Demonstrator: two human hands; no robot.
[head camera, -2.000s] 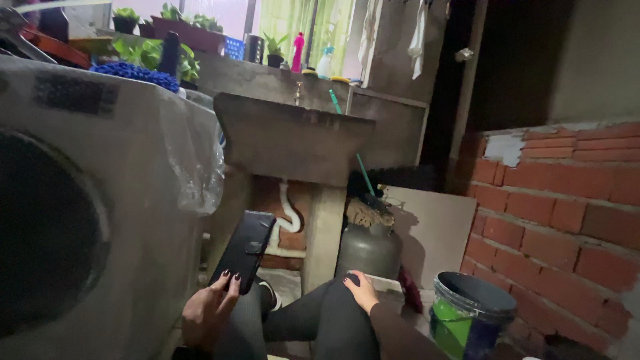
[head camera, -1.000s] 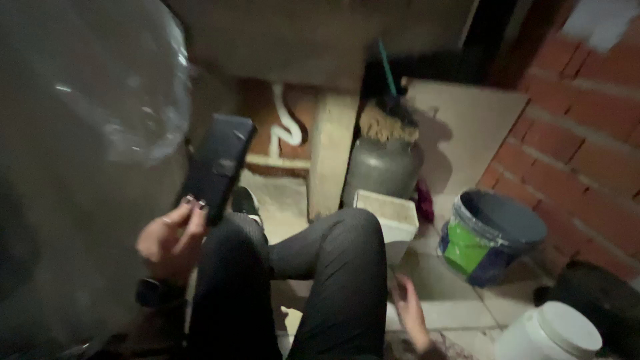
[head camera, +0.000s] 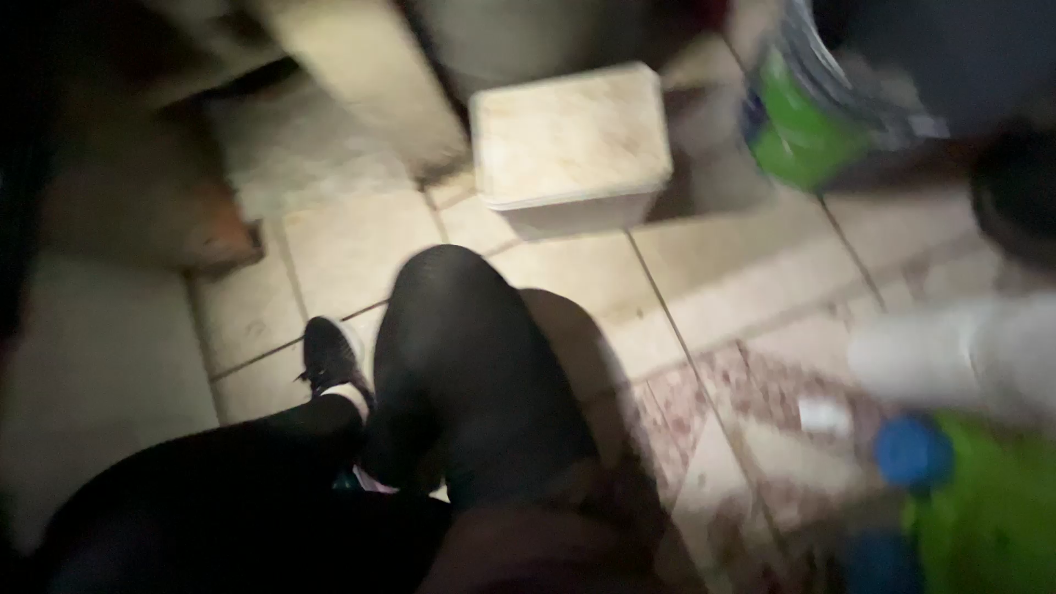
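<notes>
Neither my left hand nor my right hand shows in this blurred, dim view. My bent legs in dark trousers (head camera: 487, 371) fill the lower middle, and a black shoe (head camera: 330, 355) rests on the floor tiles to their left. Beyond my knee stands a white rectangular container with a lid (head camera: 573, 136). The phone seen earlier is out of view.
A bucket with a green patch (head camera: 800, 132) stands at the upper right. Below it lie a blurred white container (head camera: 957, 351) and a green container with a blue cap (head camera: 982, 503). A pale pillar (head camera: 371, 74) rises at the upper left.
The view has swung down to the floor. Both hands, and the phone that my left hand held, have left the view. The green container has come into sight at the lower right.
</notes>
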